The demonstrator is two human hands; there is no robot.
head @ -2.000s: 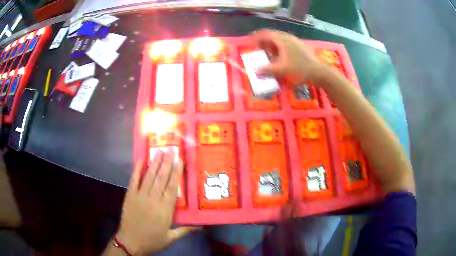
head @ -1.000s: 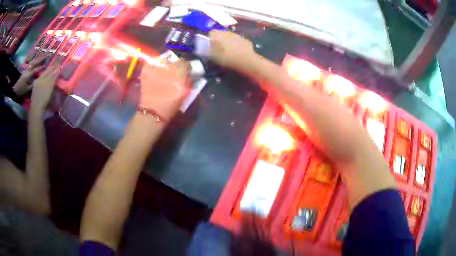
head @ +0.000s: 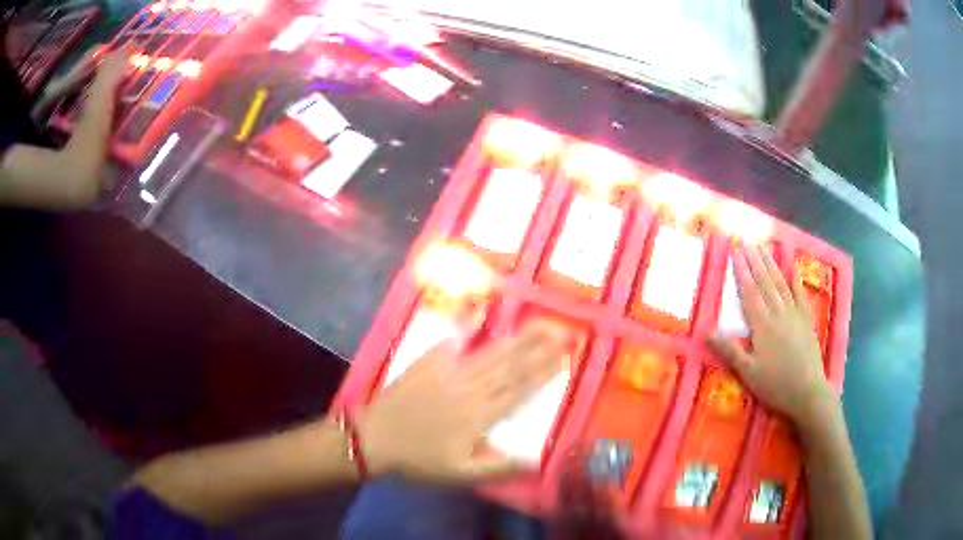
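A red-pink foam tray [head: 354, 392] holds phones with open orange backs [head: 630, 396]. White batteries [head: 584, 240] sit in several phones of the far row. My left hand [head: 454, 406], slightly blurred, lies flat over the near row's left part, on the white battery [head: 533, 422] in the second pocket. It partly hides the first pocket's battery. My right hand [head: 779, 340] lies with fingers apart on the battery [head: 733, 301] in the fourth far pocket. Three near-row phones at the right show bare metal contacts [head: 697, 486].
Loose white batteries [head: 343, 164], a red-orange piece [head: 285, 148] and a yellow stick [head: 251, 114] lie left of the tray. A dark smartphone [head: 169, 169] lies farther left. Another person's arm [head: 63, 169] reaches to a second tray at the left. A person's arm [head: 829, 79] shows at the far right.
Both hands have left the loose battery pile and are over the tray. More phones hold white batteries than two seconds ago. The view has shifted, showing more of the tray than one second ago.
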